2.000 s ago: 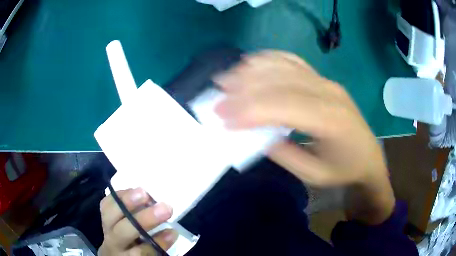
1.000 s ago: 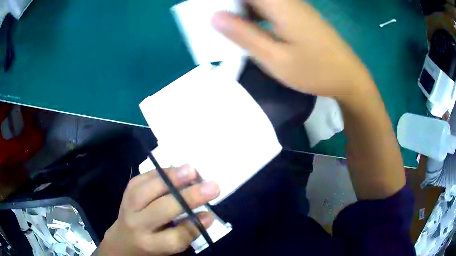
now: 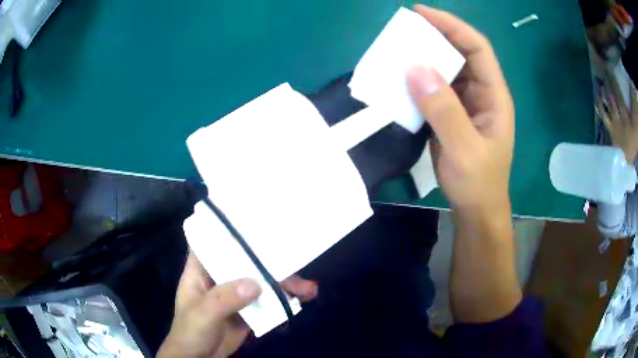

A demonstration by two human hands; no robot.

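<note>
A white camera housing (image 3: 280,175) is held tilted over the front edge of the green table, with its dark rounded end pointing away to the upper right. My left hand (image 3: 217,301) grips the white bracket (image 3: 234,269) at its lower end; a black cable (image 3: 245,245) runs across the bracket. My right hand (image 3: 469,105) pinches a white wiping cloth (image 3: 402,66) at the upper right of the housing. The cloth lies around the outer part of the slim white antenna (image 3: 360,128), hiding its tip.
A translucent bottle (image 3: 584,170) lies at the right table edge (image 3: 553,215). A small pale stick (image 3: 525,21) lies at the back right. Another person's hand (image 3: 619,115) shows at far right. A bin of white scraps (image 3: 84,328) and a red object (image 3: 31,206) are at lower left.
The housing has turned in my left hand, and the antenna now points to the upper right. My right hand has moved from over the housing to the antenna with the cloth.
</note>
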